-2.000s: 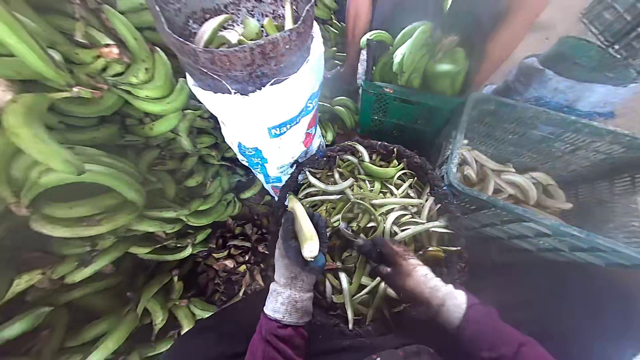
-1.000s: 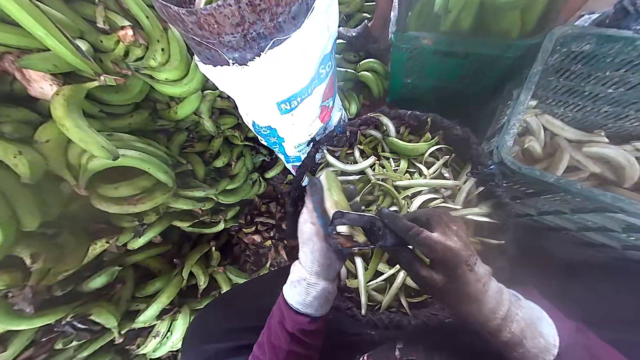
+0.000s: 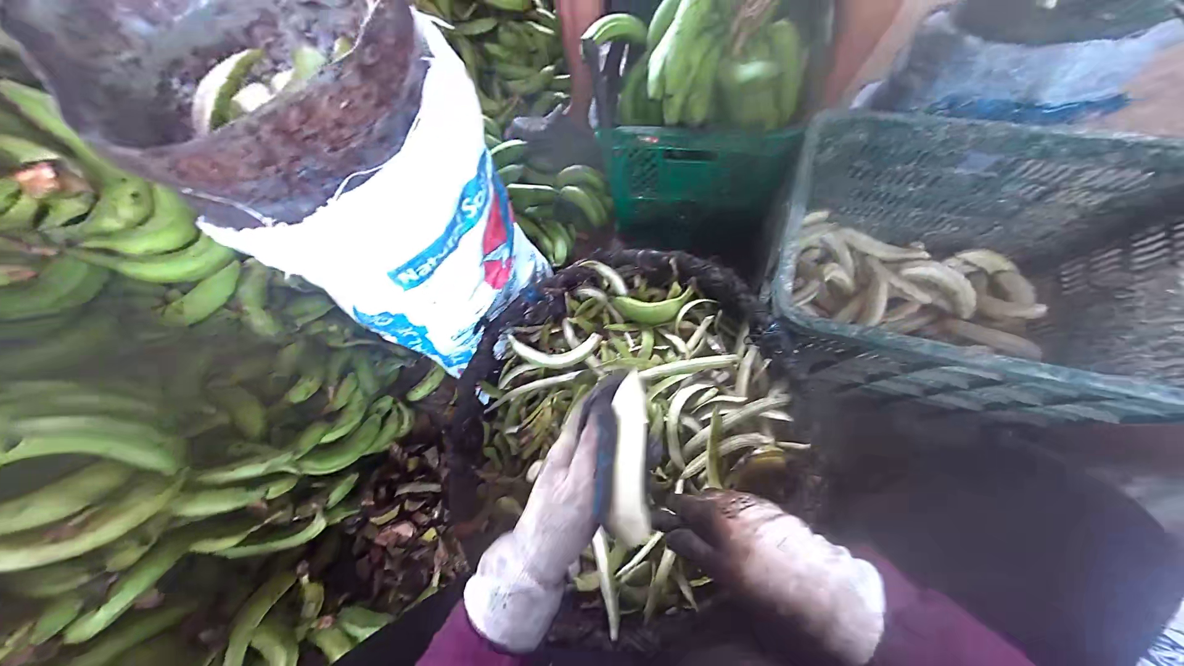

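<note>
My left hand (image 3: 564, 481), in a soiled whitish glove with dark fingers, holds a pale, peeled plantain (image 3: 631, 462) upright over a dark-rimmed container full of peels (image 3: 731, 421). Close to the plantain's lower end is my right hand (image 3: 740, 536), also in a soiled glove, its dark fingers curled. Whether it holds a tool is hidden by blur and by the fingers. Green strips of peel and one small green fruit (image 3: 652, 308) lie in the container beneath both hands.
Green plantains (image 3: 102, 444) are heaped at the left. A printed white sack (image 3: 416, 240) with a rusty drum-like rim stands behind the container. Peeled plantains lie in a grey-green crate (image 3: 925, 356) at the right. Another person's arm (image 3: 578, 60) is beside a green crate (image 3: 703, 171).
One second ago my right hand was against the plantain with a dark tool; now it is lower, by the fruit's lower end. The plantain shows more pale flesh than then.
</note>
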